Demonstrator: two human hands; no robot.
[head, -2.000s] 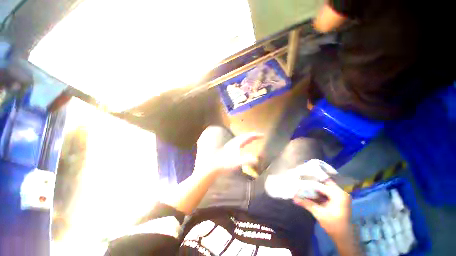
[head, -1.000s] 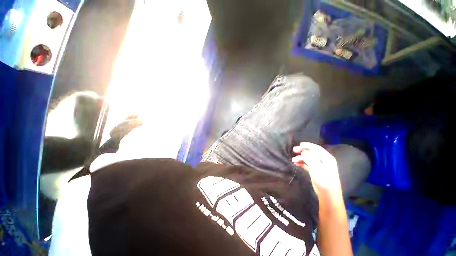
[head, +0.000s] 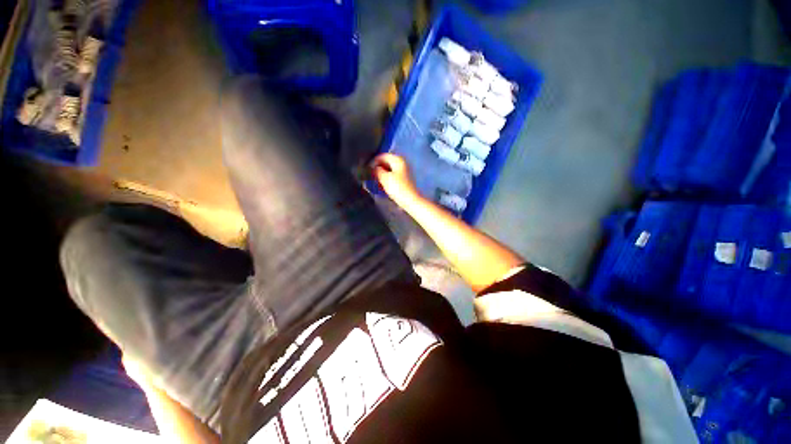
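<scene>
My right hand (head: pixel 392 171) is small and partly blurred, at the near-left edge of a blue crate (head: pixel 510 139) on the floor. Its fingers look curled, with a dark patch beside them; whether it holds anything cannot be told. Silver-white fittings (head: pixel 473 108) lie in rows in the crate's right part, and a few sit apart near its lower end. The crate's left part shows blue floor or liner. Of my left side only a strip of bare arm shows at the lower left beside my thigh; the hand cannot be made out.
A blue stool (head: pixel 290 43) stands at the top, beside yellow-black floor tape (head: pixel 395 91). A blue crate (head: pixel 91 121) with bagged parts is at the upper left. Stacked blue crates (head: pixel 685 251) with small labels fill the right. A pale, bright flat surface (head: pixel 78 427) shows at the lower left.
The view has swung right and down to the floor crate. The white-silver piece held in my right hand two seconds ago no longer shows. My right arm now reaches to the crate.
</scene>
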